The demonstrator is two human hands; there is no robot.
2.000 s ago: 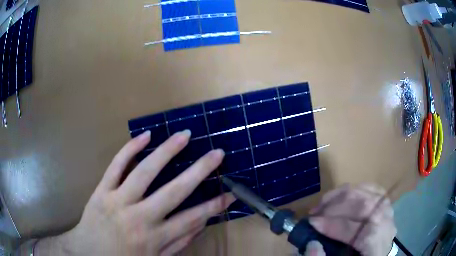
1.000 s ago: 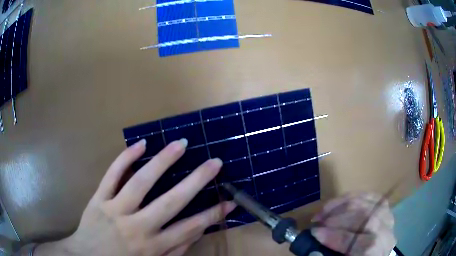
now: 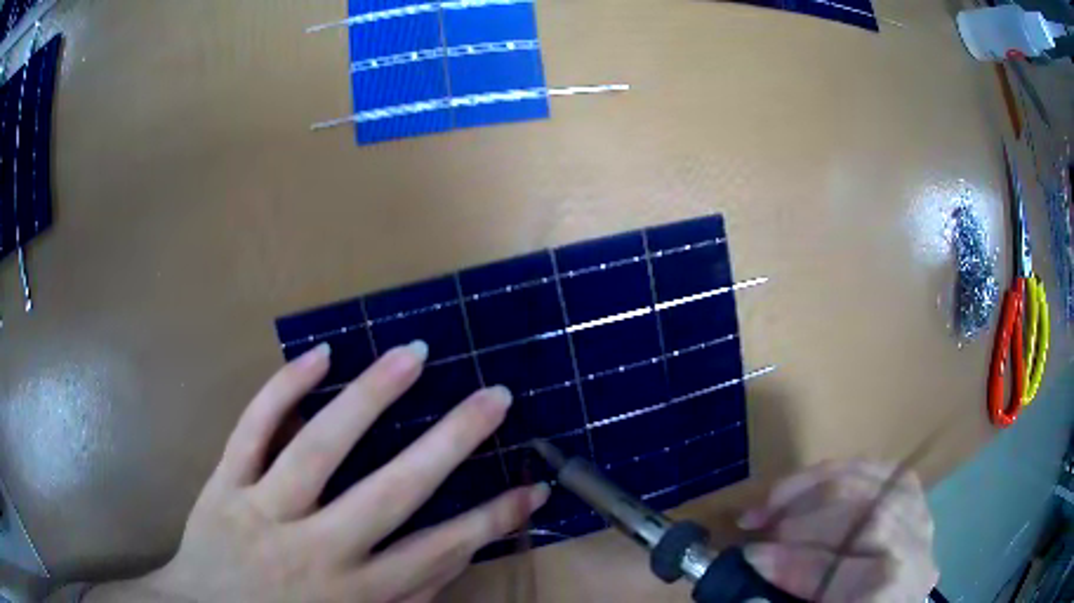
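Note:
A dark navy solar cell (image 3: 660, 389) lies slightly tilted on the bench, with two silvery ribbon ends past its right edge. My left hand (image 3: 377, 483) is spread flat over the cell's left part, fingers apart, pressing on it and hiding its lower left corner. My right hand (image 3: 842, 530) holds the black handle of a soldering iron (image 3: 612, 501) at the lower right. The iron's tip touches or nearly touches the cell just right of my left fingers, on the line of the lower ribbon.
A bright blue cell (image 3: 495, 71) with ribbons lies at the top. Dark cells lie at the left edge (image 3: 33, 153) and top right (image 3: 824, 10). At right are cut ribbon pieces (image 3: 973, 271), scissors (image 3: 1007, 353) and a white bottle (image 3: 1001, 33). The bench (image 3: 212, 177) is tan.
The cell and my left hand sit slightly lower and further left in view. The blue cell has also shifted left and down. The iron's tip has moved slightly right along the cell.

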